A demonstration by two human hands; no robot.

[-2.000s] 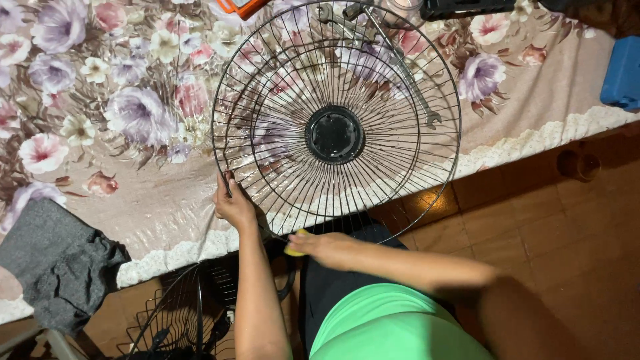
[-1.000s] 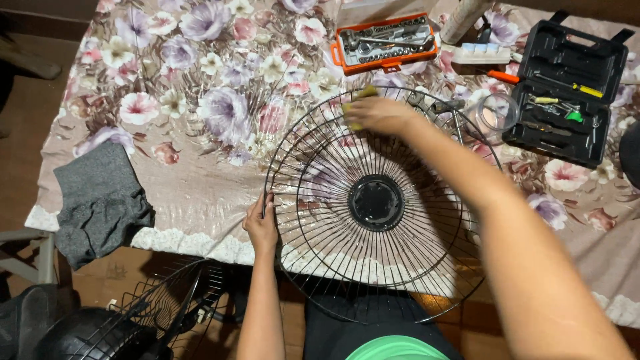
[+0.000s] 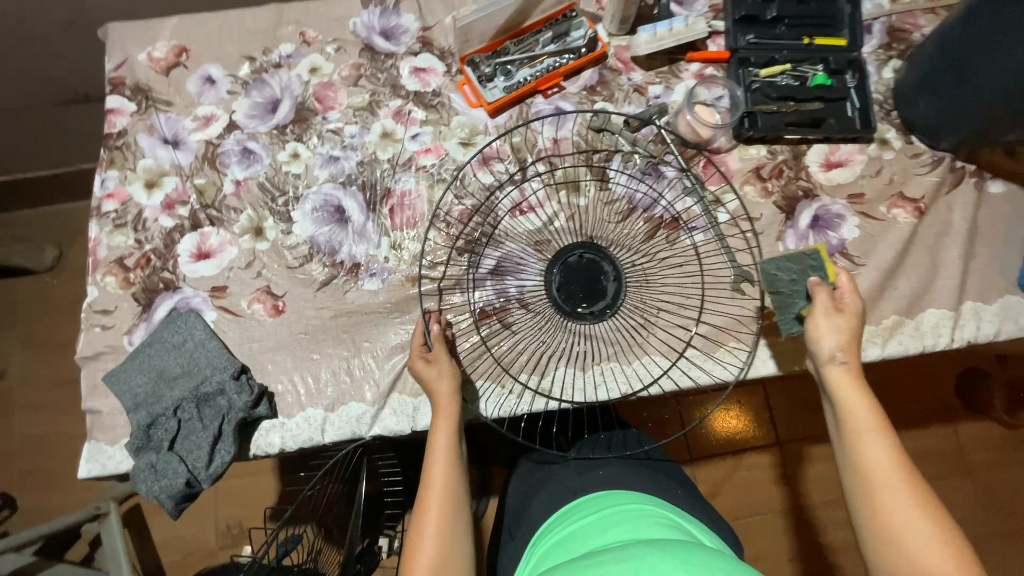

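Observation:
A round black wire fan grille (image 3: 512, 400) with a black hub disc (image 3: 584, 282) lies partly on the table and overhangs its front edge. My left hand (image 3: 434, 364) grips the grille's left rim. Right of the grille, my right hand (image 3: 834, 316) pinches a scouring sponge (image 3: 796, 286), its dark green side showing and a yellow edge visible. Wrenches (image 3: 704, 204) are seen behind the grille's wires at its upper right.
A flowered cloth (image 3: 336, 320) covers the table. An orange socket set case (image 3: 532, 60), a clear plastic cup (image 3: 708, 112) and an open black tool case (image 3: 804, 96) stand at the back. A grey cloth (image 3: 188, 400) hangs over the front left edge. Below stands another wire fan cage (image 3: 320, 496).
My right hand, with the sponge, has moved from the grille's top to beyond its right rim. Two seconds ago it was at the lower rim. My left hand still holds the left rim.

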